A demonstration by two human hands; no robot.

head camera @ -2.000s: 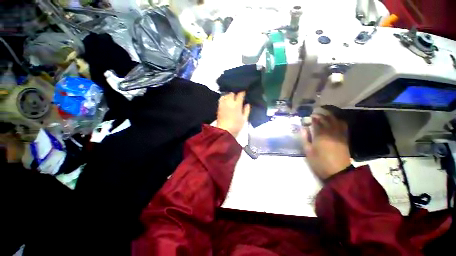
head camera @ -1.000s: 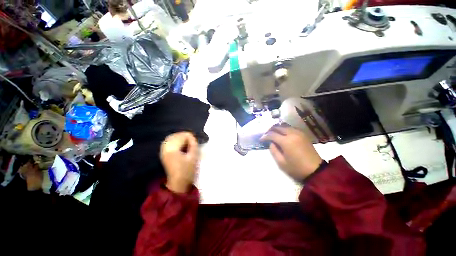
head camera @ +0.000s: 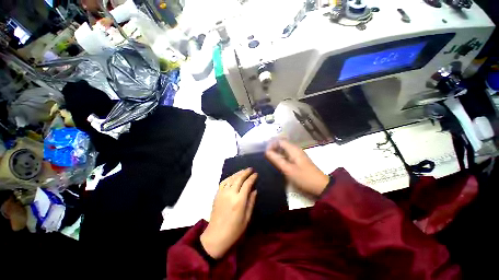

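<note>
A black fabric piece lies on the white table in front of the needle plate, its near end at the table's front edge. My left hand rests on its left side, fingers together. My right hand is at its upper right corner, fingertips bent onto or just above the cloth; whether they pinch it is unclear. The presser foot and needle are beside a bright light, beyond both hands. Another dark cloth lies behind the machine's left end.
A black cloth pile covers the left side. Beyond it are a grey plastic bag and a blue packet. Thread snips lie right of the needle. The sewing machine head spans the back right.
A black fabric piece now lies in front of the needle plate. My left hand has moved right onto it from beside the pile. My right hand stays near the plate. The camera view has shifted.
</note>
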